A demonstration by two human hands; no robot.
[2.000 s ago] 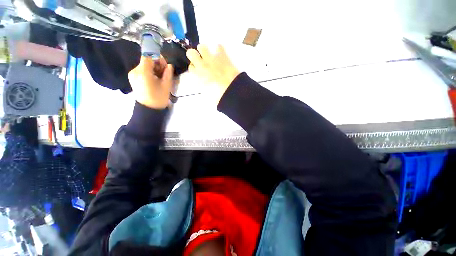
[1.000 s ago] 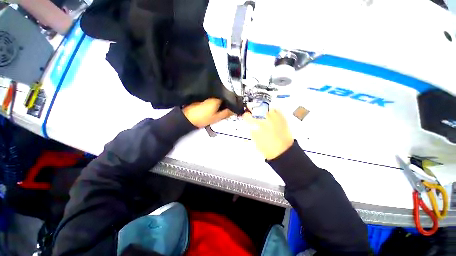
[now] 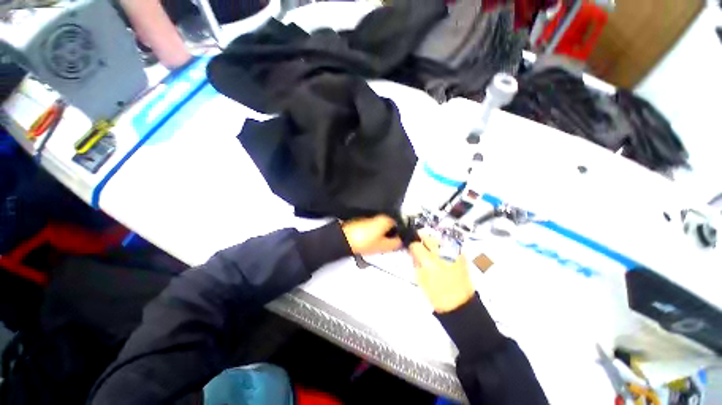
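Note:
The black garment piece (image 3: 332,142) lies bunched on the white table, left of the sewing machine head (image 3: 554,213). Its narrow near end runs to the presser foot area (image 3: 427,221). My left hand (image 3: 374,235) holds the edge of the cloth just left of the presser foot. My right hand (image 3: 441,273) is at the same cloth end, in front of the presser foot, with its fingertips on the cloth. The needle and the exact finger grip are too small and blurred to tell.
A small brown square (image 3: 483,263) lies right of my right hand. A yellow-and-black tool (image 3: 95,136) and a red-handled tool (image 3: 47,119) lie far left. Blurred scissors (image 3: 633,384) are at lower right. Dark cloth heaps (image 3: 586,107) lie behind the machine. Another person's arm (image 3: 156,32) shows at upper left.
The view has turned and now shows more behind the machine. Both hands stay together at the cloth end by the presser foot. More of the bunched cloth is visible.

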